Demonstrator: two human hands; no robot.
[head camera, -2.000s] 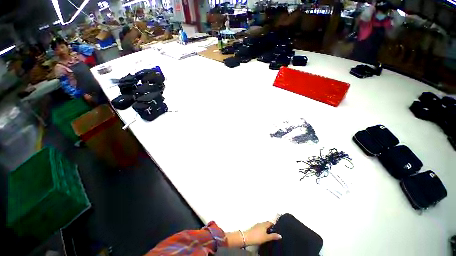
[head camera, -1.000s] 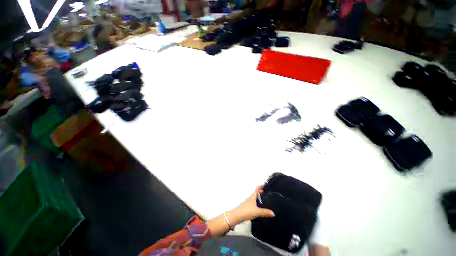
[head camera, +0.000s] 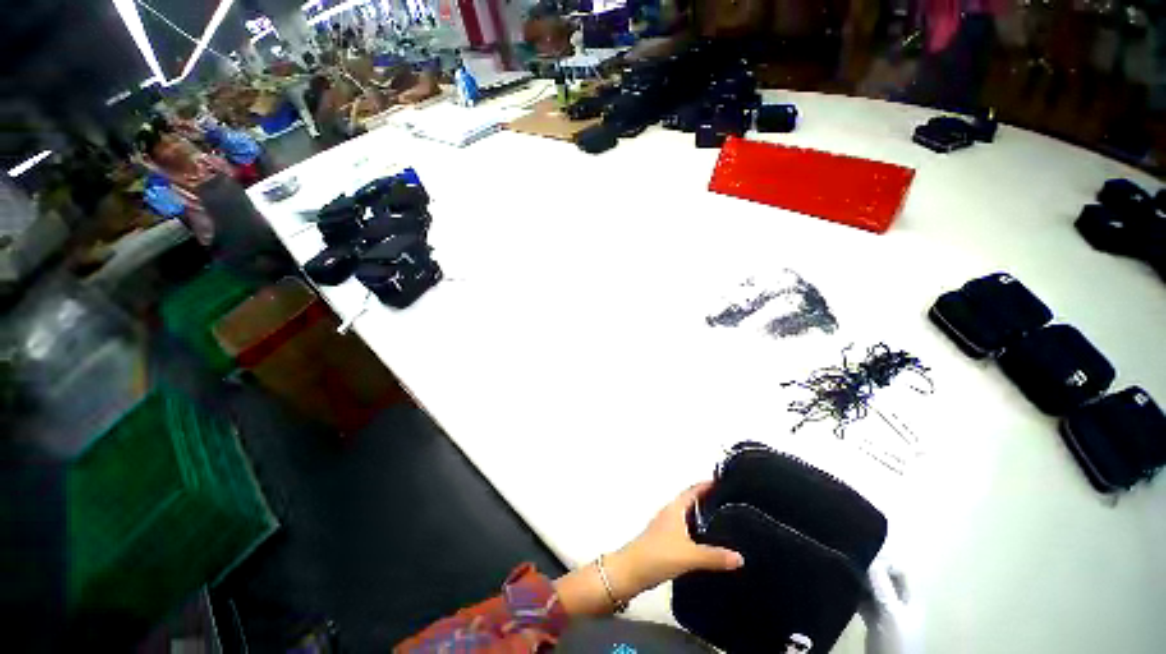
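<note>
A black zip pouch with rounded corners stands at the table's near edge, its two halves parted a little at the top. A small white logo is at its bottom. My left hand, bare with a bracelet, grips the pouch's left side, thumb on the near half and fingers partly hidden behind it. My right hand seems to be the blurred white-gloved shape at the pouch's right side; its fingers and any hold are unclear.
A bundle of black cords, silvery-grey packets and a red tray lie mid-table. Three black pouches lie right. Black pouches are piled left and at the back. Green crates stand on the floor; a person is beyond.
Two seconds ago the pouch lay low at the picture's bottom edge under my left hand; now it stands upright, halves parted. The white-gloved shape has appeared at its right.
</note>
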